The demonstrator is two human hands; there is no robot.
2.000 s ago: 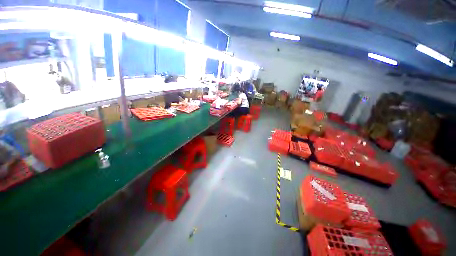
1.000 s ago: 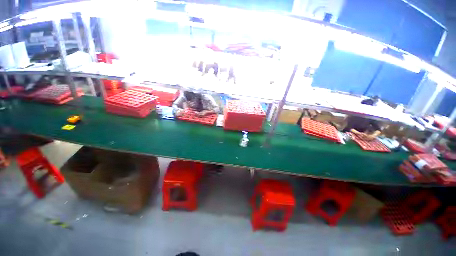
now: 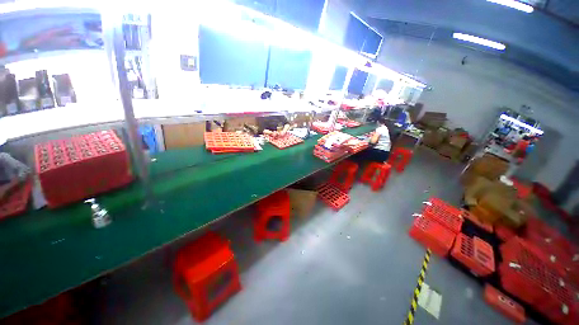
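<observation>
No hand of mine is in view. Nearest in front, a long green conveyor belt (image 3: 190,197) runs from the lower left towards the far right. A thick stack of red compartment trays (image 3: 84,168) stands on it at the left, with small round parts in the top pockets. A small clear pump bottle (image 3: 98,214) stands upright in front of the stack. Farther along lie a red tray (image 3: 228,141), another tray (image 3: 283,139) and a red tray stack (image 3: 336,146).
Red stools (image 3: 206,273) stand beside the belt, with a red tray (image 3: 332,196) on the floor. A person (image 3: 380,141) is at the belt farther off. Red tray stacks (image 3: 435,225) and yellow-black tape (image 3: 419,289) are at the right. A metal upright (image 3: 127,101) rises at the left.
The view first swung left to face the belt side-on, then back right along the belt and aisle. The tray stack and bottle remain on the belt.
</observation>
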